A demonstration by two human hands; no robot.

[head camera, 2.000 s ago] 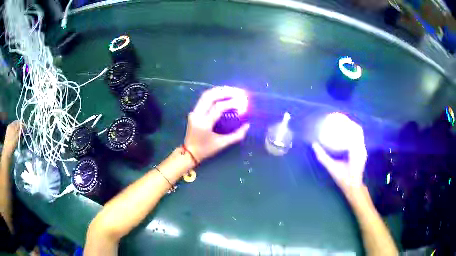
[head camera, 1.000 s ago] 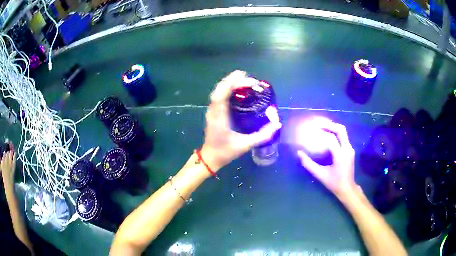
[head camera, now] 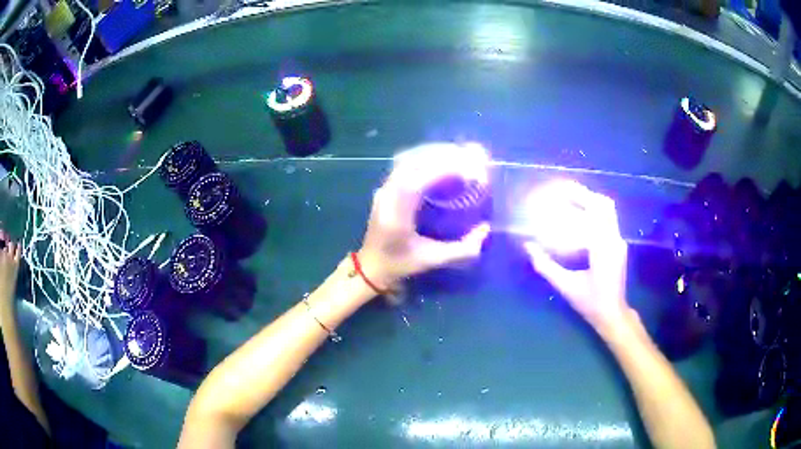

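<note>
My left hand [head camera: 395,219] is closed around a black LED cylinder unit [head camera: 454,210] mid-bench; its top glows white-pink and washes out my fingers. My right hand [head camera: 593,254] holds a second LED cylinder unit [head camera: 555,219], whose top glares white-violet; its body is mostly hidden by glare and fingers. The two units are a short way apart. A lit unit [head camera: 299,114] stands at the back left and another lit unit [head camera: 691,131] at the back right, each with a glowing ring on top.
Several unlit units [head camera: 195,263] stand at the left beside tangled white cables [head camera: 66,215]. A clear plastic tub [head camera: 79,351] holds white pieces. A black can [head camera: 151,103] lies at the far left. Dark housings [head camera: 755,298] crowd the right. Another person's forearm [head camera: 16,351] is at the left edge.
The unit in my left hand has gone from dim red to bright white-pink. The jar behind it is no longer visible. The two lit units at the back appear further right.
</note>
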